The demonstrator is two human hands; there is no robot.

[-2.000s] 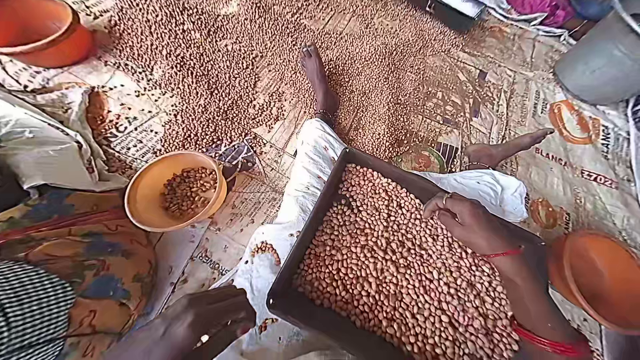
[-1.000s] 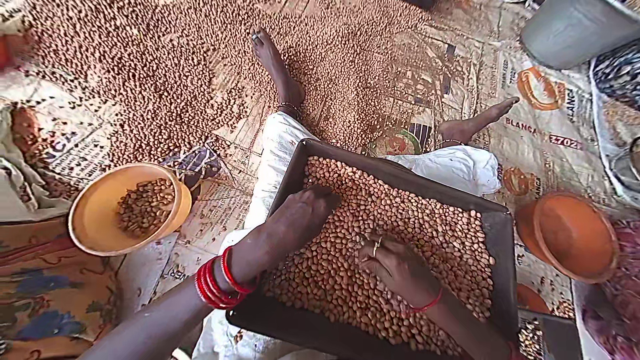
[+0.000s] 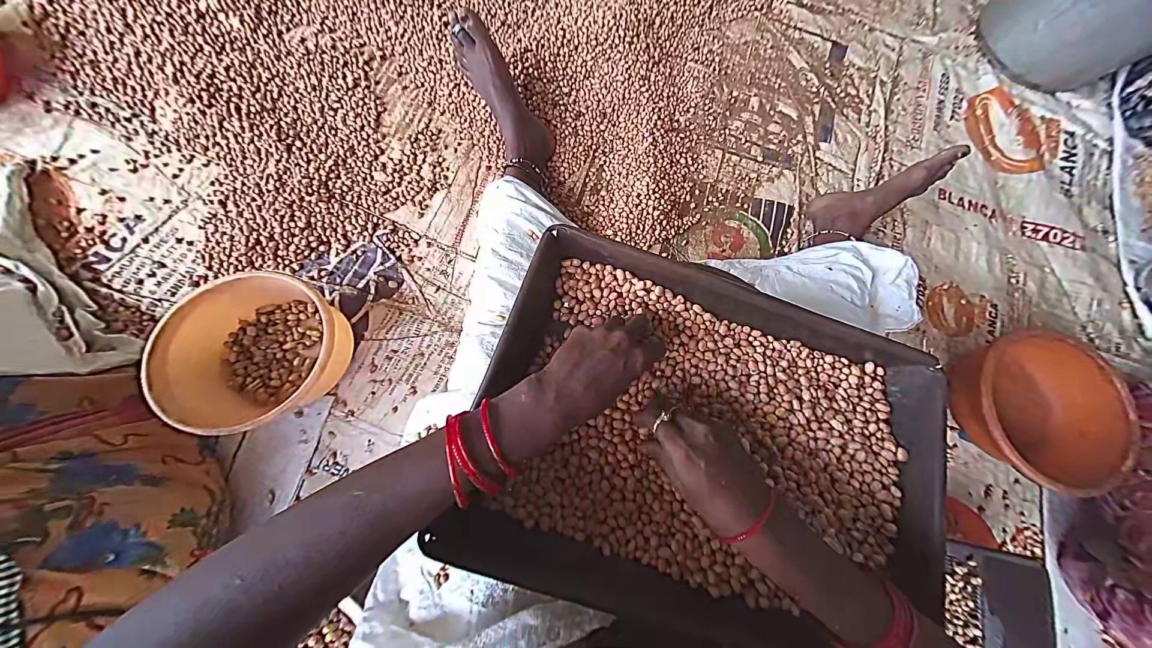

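A dark rectangular tray (image 3: 918,450) lies tilted across my lap, filled with a layer of shelled peanuts (image 3: 792,405). Red bangles circle the wrist of my left hand (image 3: 594,373), whose curled fingertips touch the peanuts near the tray's upper left part. Just below and to its right, my right hand (image 3: 706,463), with a ring and a red thread at the wrist, has its fingers down among the peanuts. Whether either hand pinches a nut is hidden by the fingers. To the left stands an orange-yellow plastic bowl (image 3: 193,346) with some darker nuts (image 3: 274,351) inside.
A wide spread of peanuts (image 3: 315,99) covers the printed sacking sheet (image 3: 972,261) beyond my outstretched feet. An orange plastic tub (image 3: 1062,414) lies tilted at the right, above a small dark tray (image 3: 1017,585) holding nuts. A grey bucket (image 3: 1053,40) is at the upper right.
My left hand, outside the tray at its lower left two seconds ago, is now over the peanuts. My right hand has moved from the tray's upper right edge toward its middle, close to the left.
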